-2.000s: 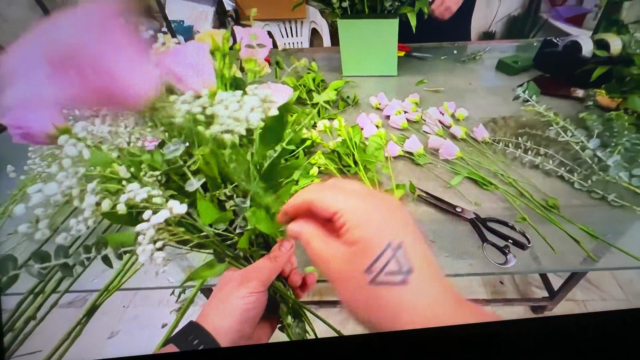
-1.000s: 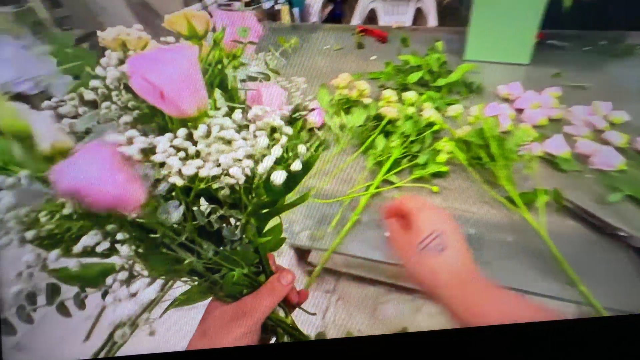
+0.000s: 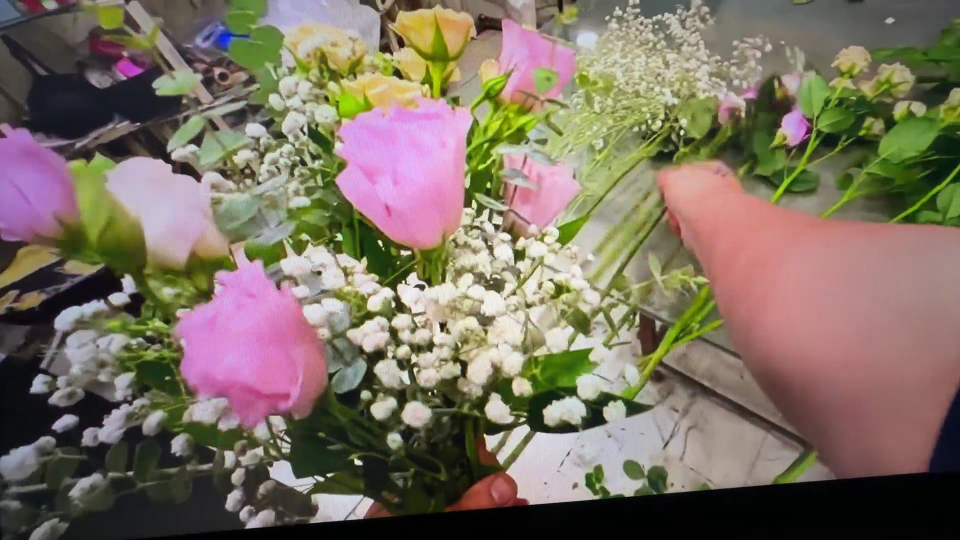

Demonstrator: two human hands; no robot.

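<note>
Low in the view, my left hand (image 3: 484, 495) grips the stems of a bouquet, mostly hidden behind flowers and leaves. Pink roses (image 3: 405, 172), yellow-orange roses (image 3: 433, 34), small white filler flowers (image 3: 450, 322) and green leaves make up the bouquet. To its right, my right hand (image 3: 701, 191) reaches over the table, next to the stems of a bunch of baby's breath (image 3: 652, 67). Its fingers are mostly hidden and blurred, so whether they hold anything does not show.
At the right lie leafy stems with pale cream blooms (image 3: 892, 79) and a small pink-purple bloom (image 3: 795, 126). The glass table's edge (image 3: 720, 382) runs below my right forearm. Dark objects and clutter (image 3: 82, 97) stand at the upper left.
My right hand has moved away from the bouquet stems and out over the table. My left hand still holds the bouquet. The view has turned left.
</note>
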